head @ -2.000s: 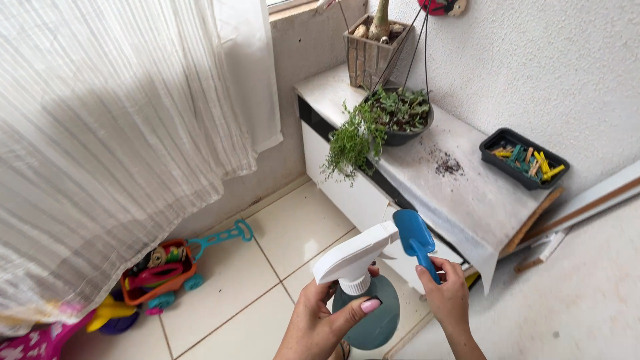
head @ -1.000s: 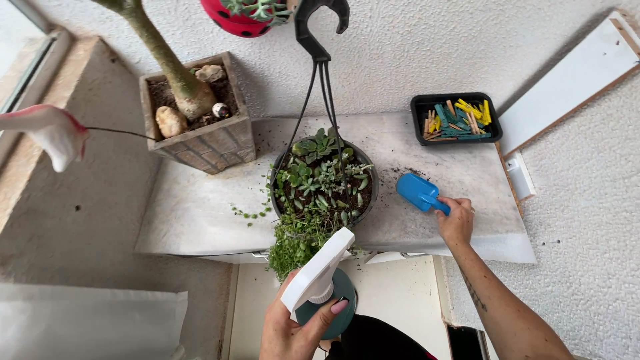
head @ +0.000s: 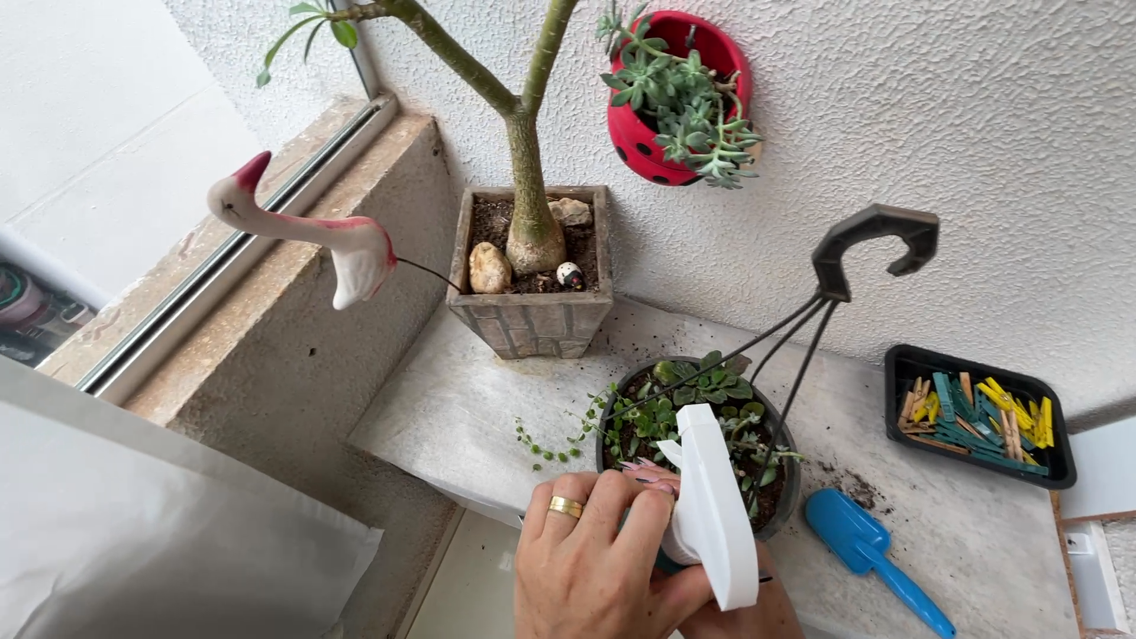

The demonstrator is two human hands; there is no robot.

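Note:
My left hand [head: 595, 555], with a gold ring, is closed around the neck of a spray bottle with a white trigger head [head: 721, 515]; the bottle's body is mostly hidden. My right hand [head: 652, 475] is behind the sprayer, its pink-nailed fingertips showing at the front of a dark hanging pot [head: 788, 497] of succulents and trailing plants. Most of that hand is covered, so its grip cannot be told. The pot stands on a marble-look top [head: 435, 417], its black hook [head: 834, 253] raised on cords. A blue hand trowel [head: 874, 555] lies to the right.
A black tray [head: 901, 399] of clothespins is at the right. Behind stands a square planter [head: 532, 324] with a thick-stemmed plant and stones; a bird ornament [head: 355, 257] on a wire sticks out leftward. A red wall pot [head: 648, 160] hangs above. Loose soil [head: 852, 488] lies near the trowel.
My right hand has let go of the blue trowel, which now lies on the top, and has moved left to behind the sprayer. The view has shifted toward the planter and window sill.

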